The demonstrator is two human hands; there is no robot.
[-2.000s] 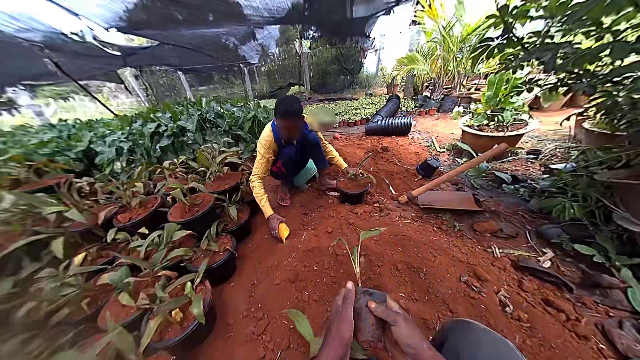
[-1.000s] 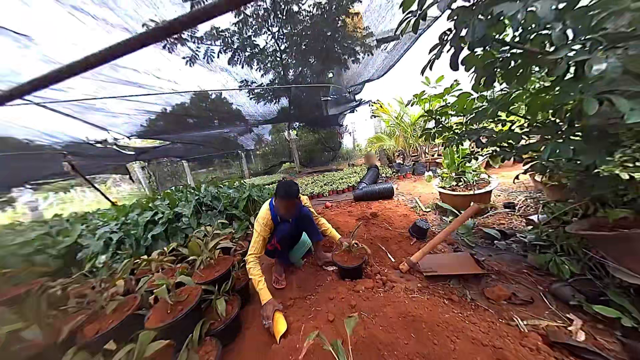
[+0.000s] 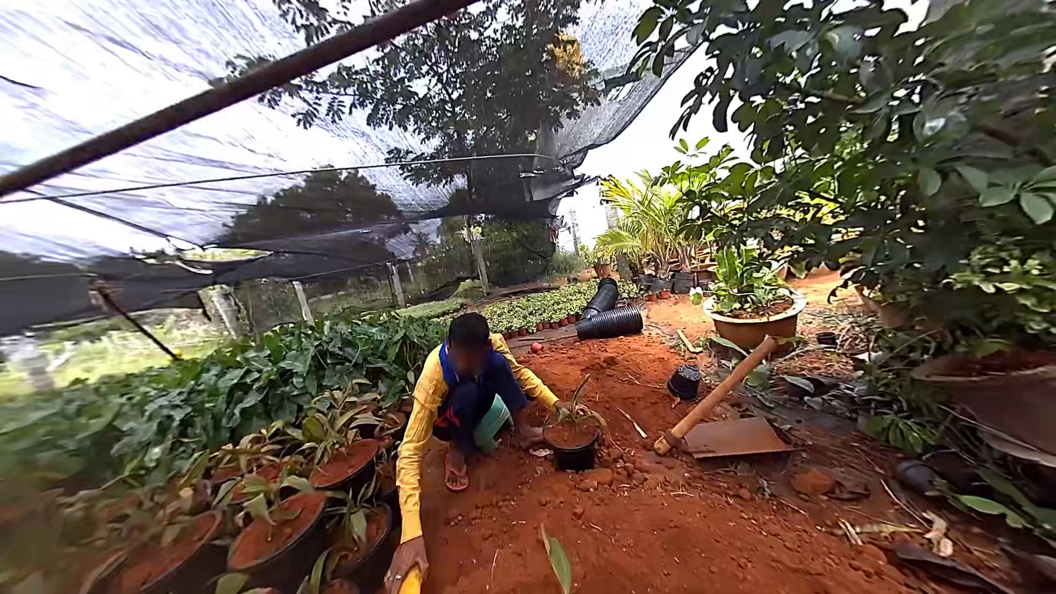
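Neither my left hand nor my right hand shows in the head view. A green leaf (image 3: 558, 561) rises at the bottom edge, over red soil (image 3: 511, 528); the rest of its plant is cut off. Ahead, a crouching person (image 3: 466, 396) in a yellow and blue top has one hand on a yellow object (image 3: 411, 581) at the bottom edge. The person's other arm reaches behind a black pot (image 3: 571, 450) with a small plant in red soil.
Black pots of plants (image 3: 280, 536) crowd the left. A hoe with a wooden handle (image 3: 722, 392) and metal blade (image 3: 737, 437) lies right of centre. Behind are stacked black pots (image 3: 610, 322) and a large planter (image 3: 754, 326). Shade netting and a pole (image 3: 239, 91) hang overhead.
My two hands, around a small plant's dark root ball two seconds ago, are out of view now. The view has tilted up. The person's hand with the yellow object is lower in the frame.
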